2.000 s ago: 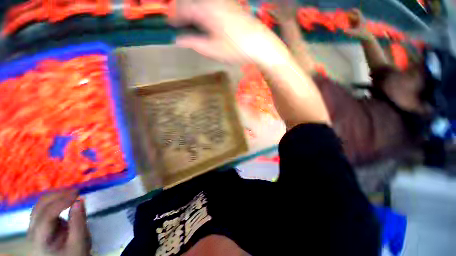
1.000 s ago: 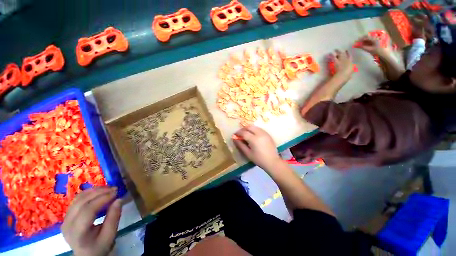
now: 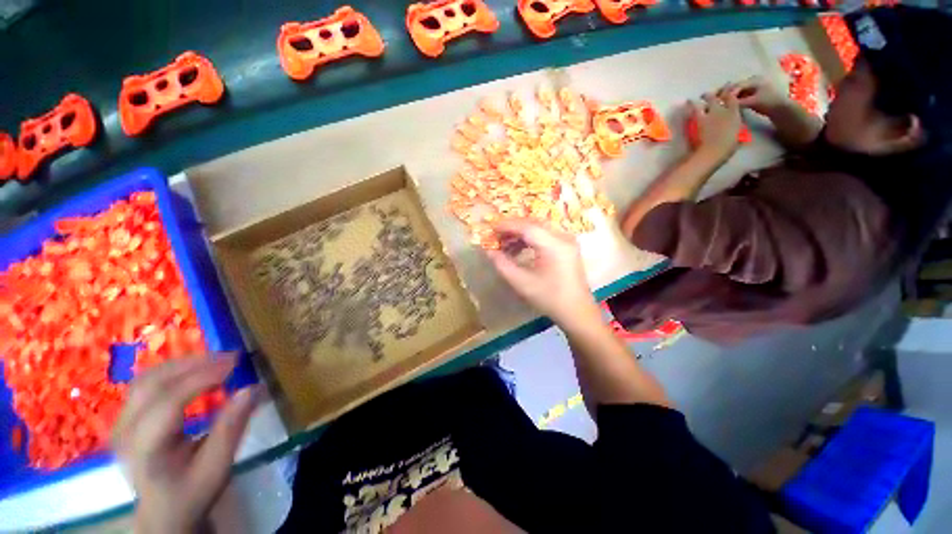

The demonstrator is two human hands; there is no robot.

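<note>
My left hand (image 3: 186, 433), blurred, is over the near right corner of the blue bin (image 3: 186, 261), which is full of small orange parts (image 3: 94, 313). Its thumb and fingers are apart and nothing shows in them. My right hand (image 3: 543, 269) is at the near edge of a loose pile of small orange parts (image 3: 532, 167). Its fingers are curled; orange shows at the fingertips, but I cannot tell if a part is held. Between my hands is an open cardboard box (image 3: 451, 261) with tiny grey metal parts (image 3: 355, 282) scattered in it.
A row of orange controller shells (image 3: 330, 44) lies on the dark green belt (image 3: 240, 31) beyond the bench. One shell (image 3: 629, 126) lies right of the pile. A person in brown (image 3: 772, 240) works at the right. A blue stool-like object (image 3: 861, 469) stands low right.
My right hand has moved from beside the box up to the pile's near edge. My left hand stays near the bin corner. The shells on the belt have shifted left.
</note>
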